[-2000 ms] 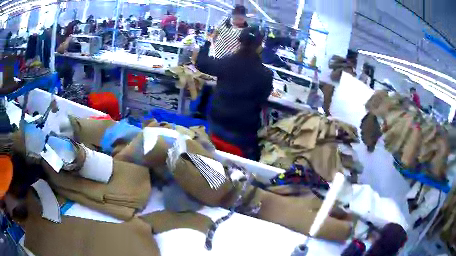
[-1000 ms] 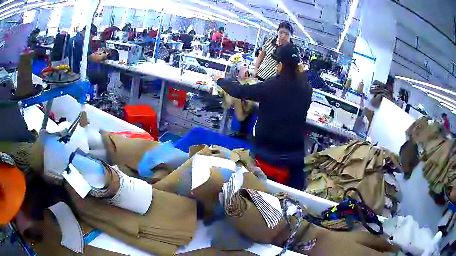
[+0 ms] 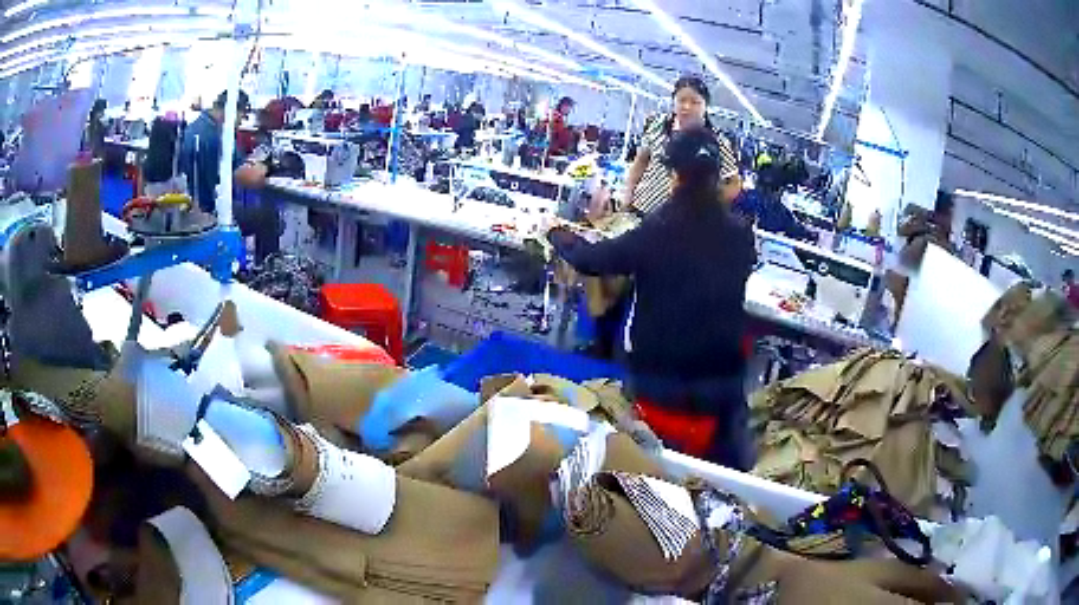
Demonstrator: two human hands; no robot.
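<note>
Neither of my hands is in view. Nearest in front of me, brown folded cut pieces (image 3: 432,538) lie on the white table. A white roll (image 3: 353,490) lies on them at the left, with a small white ticket (image 3: 217,459) beside it. A rolled brown bundle (image 3: 627,546) lies at the middle right, with striped cloth pieces (image 3: 660,513) on it and a patterned fabric tie around it. An orange disc (image 3: 45,487) with a dark centre is at the far left edge.
A person in dark clothes (image 3: 696,296) stands beyond the table, facing a person in a striped top (image 3: 654,171). A large pile of tan pieces (image 3: 870,425) lies at the right. A red stool (image 3: 362,317) and blue cloth (image 3: 532,362) are behind the table. A thread cone (image 3: 84,219) stands left.
The view has swung left, so the table's things have moved right and the orange disc shows more. The dark-clothed person's arm is lower. The dark hand-like shape at the lower right has left the picture.
</note>
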